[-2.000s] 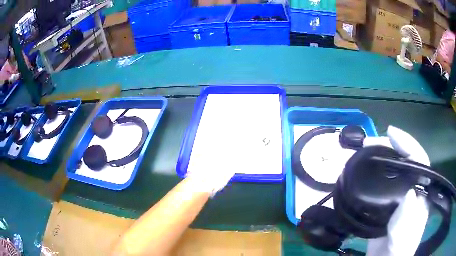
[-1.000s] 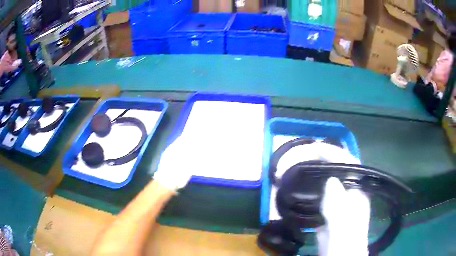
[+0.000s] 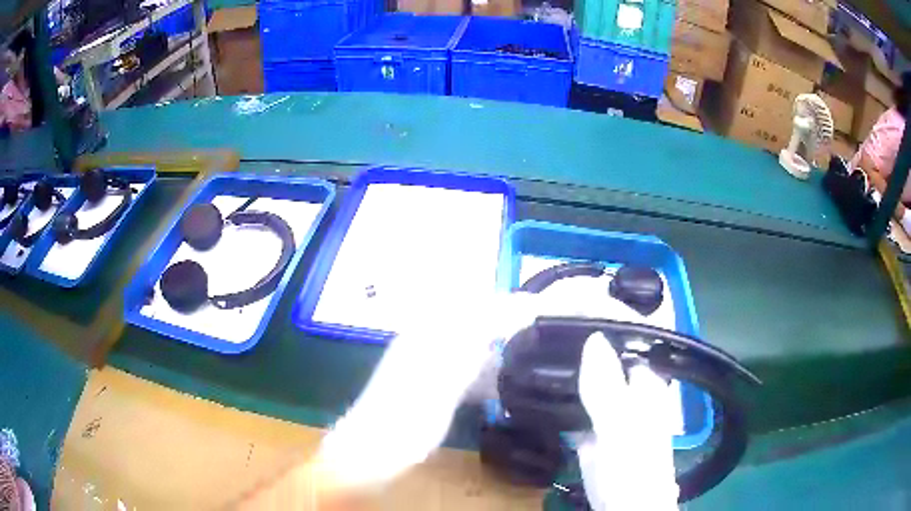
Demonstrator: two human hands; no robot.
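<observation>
My right hand (image 3: 629, 429), in a white glove, holds a black headset (image 3: 544, 379) above the near edge of the right light blue tray (image 3: 693, 344). My left hand (image 3: 425, 384), white gloved and blurred, reaches to the near side of this headset's ear cup; whether it grips it I cannot tell. Another headset (image 3: 636, 289) lies in the right tray, partly hidden by the held one. The darker blue tray (image 3: 310, 284) beside it holds only a white liner (image 3: 415, 250) with a tiny dark mark.
A light blue tray (image 3: 318, 215) with a headset (image 3: 285, 250) lies to the left, more trays with headsets beyond. Brown cardboard (image 3: 150, 439) covers the near edge. Behind the teal bench (image 3: 450, 130) stand blue bins (image 3: 400, 65), cartons and a small fan (image 3: 807, 135). A person is at the far right.
The held headset has moved left with my right hand. My left hand has left the darker tray's near edge and moved right to the headset. The trays sit further left in view.
</observation>
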